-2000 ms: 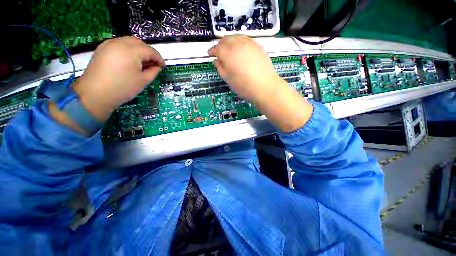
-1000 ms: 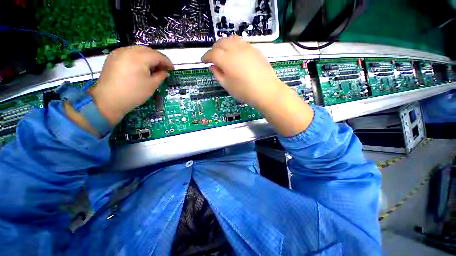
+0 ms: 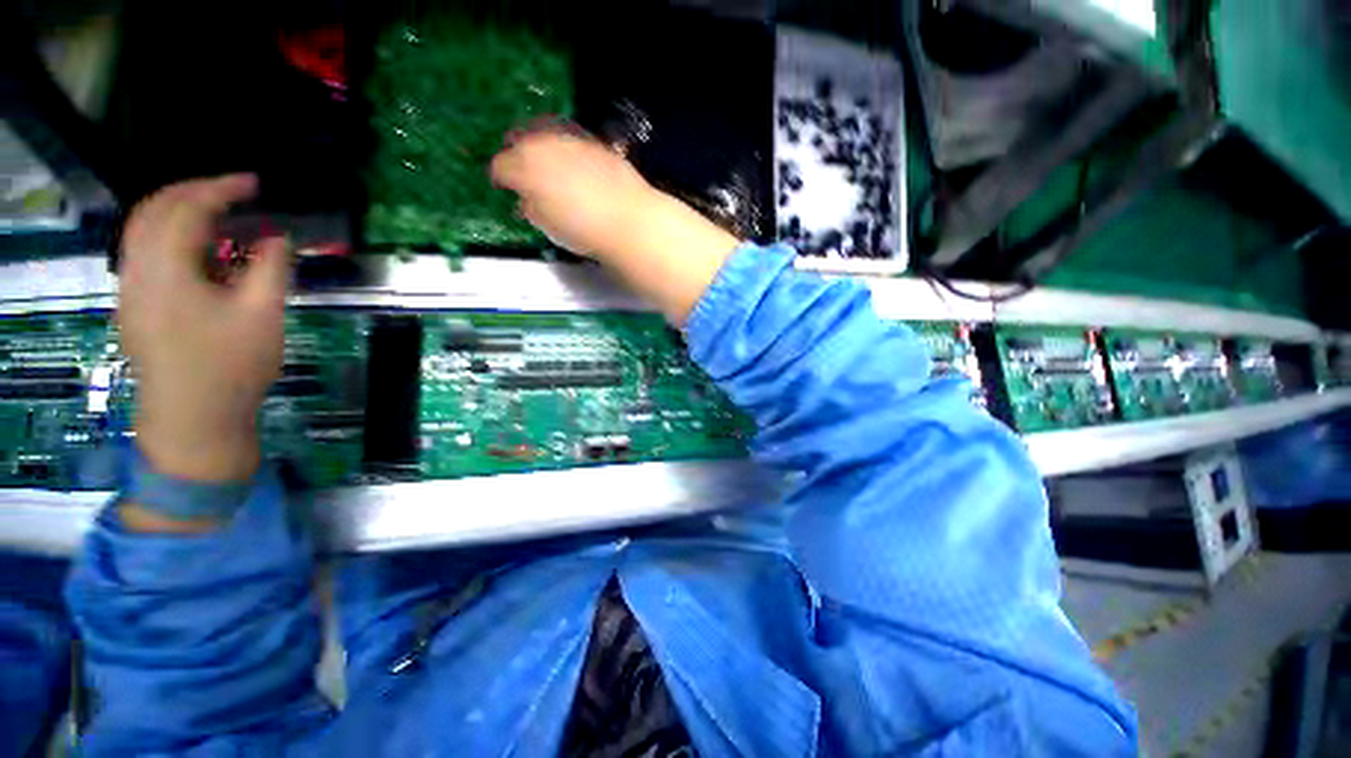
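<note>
A green circuit board (image 3: 519, 393) lies between the rails in front of me. My right hand (image 3: 571, 185) is over the bin heaped with bright green pieces (image 3: 445, 126), its fingertips at the heap; whether they hold a piece cannot be told. My left hand (image 3: 208, 319) is blurred, above the far rail at the left, thumb and fingers apart, beside small red parts (image 3: 252, 252). No part shows clearly in it. My right forearm and sleeve hide the board's right end.
A dark bin (image 3: 674, 104) with shiny leads and a white tray (image 3: 842, 148) of small black parts stand beyond the far rail. The near rail (image 3: 593, 496) runs along the boards. More boards (image 3: 1045, 378) lie to the right. A black strip (image 3: 393, 393) fills a gap.
The view has turned left. My hands have left the board's far edge; my right hand has moved to the green pieces, my left hand left toward the red parts. Red parts now show.
</note>
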